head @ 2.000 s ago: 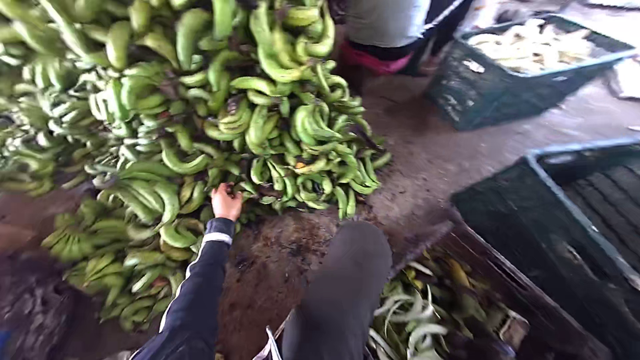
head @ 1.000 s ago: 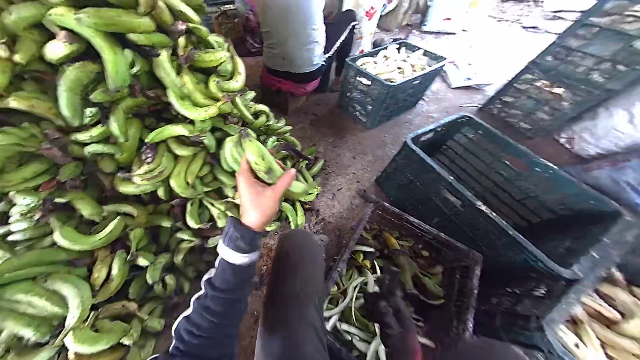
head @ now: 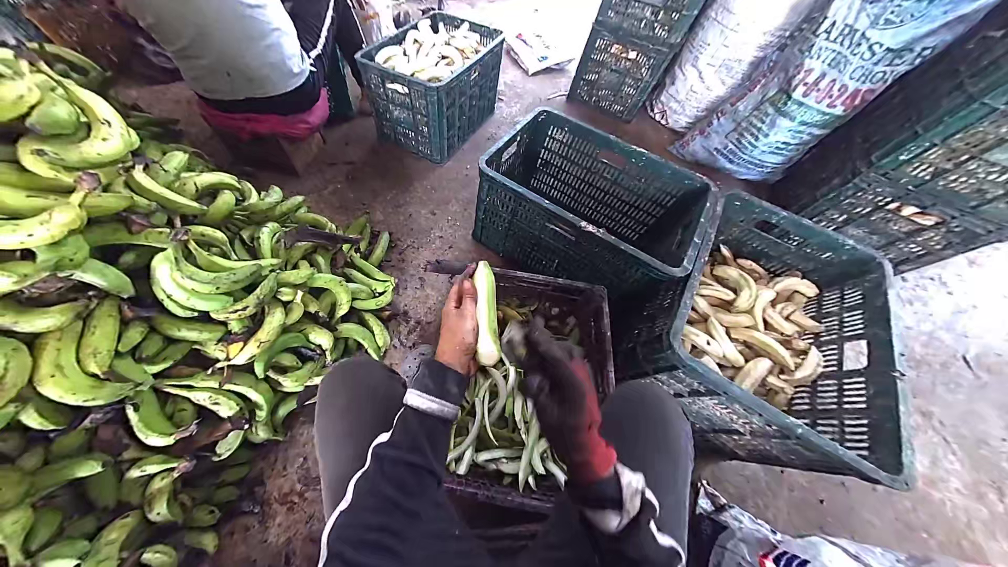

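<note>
My bare left hand [head: 459,323] grips a green plantain [head: 487,315] upright, its skin partly cut away to pale flesh. Close on its right is my right hand [head: 551,378], in a dark glove with a red cuff. It is blurred, and whether it holds a tool cannot be told. Both hands are above a dark plastic crate [head: 602,315] between my knees, with strips of plantain peel [head: 504,425] in it. A large heap of green plantains [head: 228,291] lies at the left.
An empty green crate [head: 583,228] stands beyond the peel crate. Right of it, a tilted crate [head: 866,409] holds peeled plantains [head: 748,315]. Another full crate [head: 433,110] stands near a seated person [head: 228,47]. Printed sacks [head: 795,94] and stacked crates [head: 929,197] are at the upper right.
My left hand reached into the heap, lifted a green plantain and has brought it right, over the peel crate. My gloved right hand has come up beside it. The view has turned rightward.
</note>
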